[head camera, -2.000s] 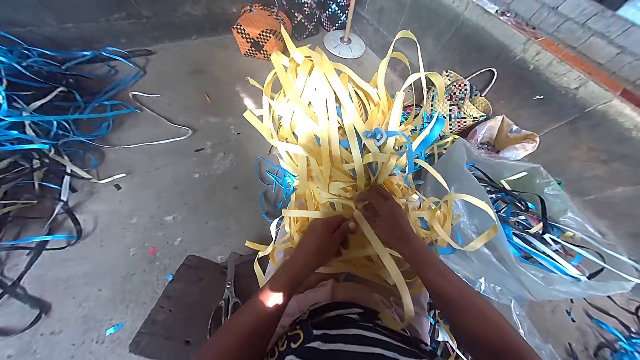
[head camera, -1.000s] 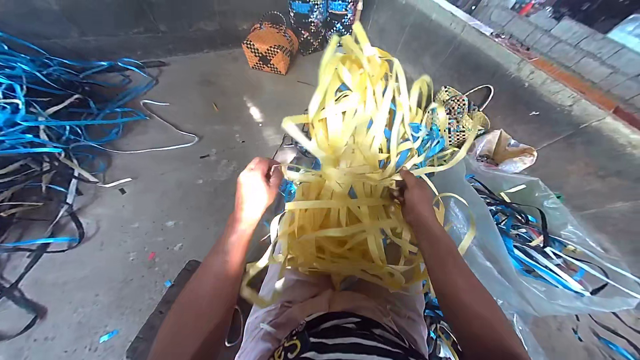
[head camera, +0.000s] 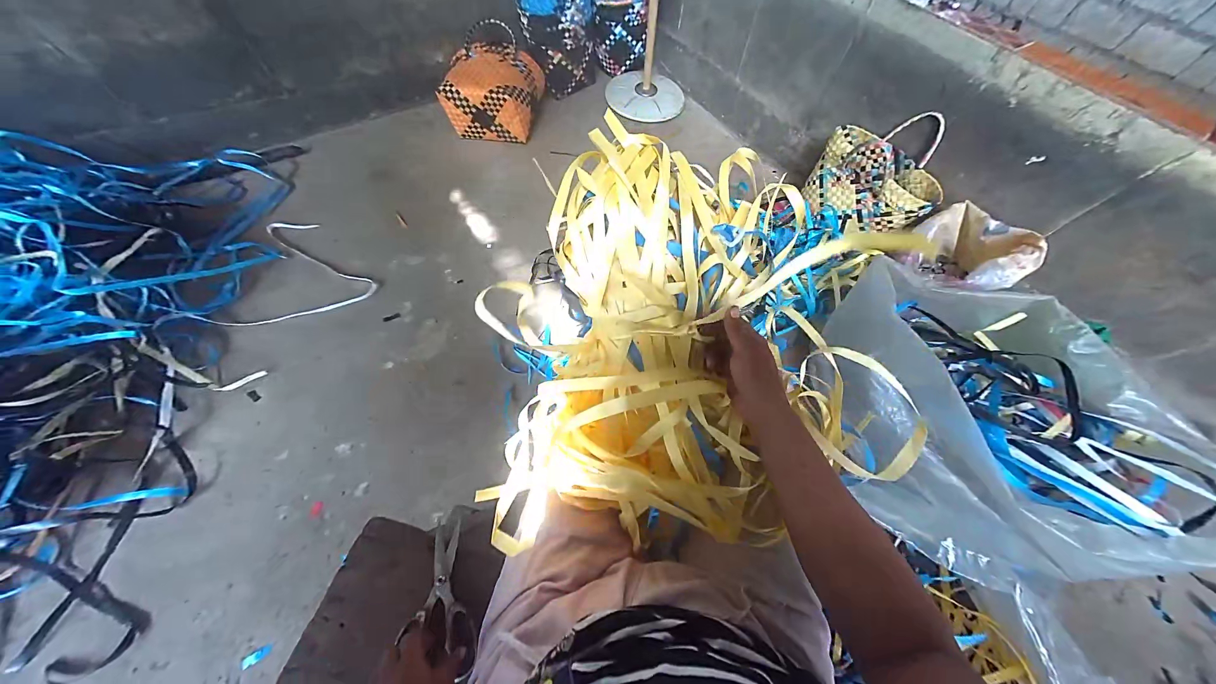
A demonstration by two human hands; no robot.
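Observation:
A big bundle of yellow plastic strapping strips [head camera: 636,399] lies over my lap, with a band of strips wrapped around its middle and some blue strips among it. My right hand [head camera: 741,366] grips the bundle's right side at that band, where a strip sticks out to the upper right. Low at the left, my left hand [head camera: 427,655] is at the handles of metal scissors [head camera: 443,579], which lie on a dark board [head camera: 351,598] beside my leg. The hand is partly cut off by the frame's bottom edge, and its fingers are hard to make out.
Blue and black strips [head camera: 104,285] are heaped at the left. A clear plastic bag [head camera: 950,456] with mixed strips is at the right. Behind stand an orange woven basket [head camera: 494,90], a round metal stand base [head camera: 646,97] and a patterned woven basket [head camera: 864,176] near the low wall [head camera: 950,85].
My left hand has left the bundle and moved down to the scissors at the lower left. My right hand remains at the bundle's right side.

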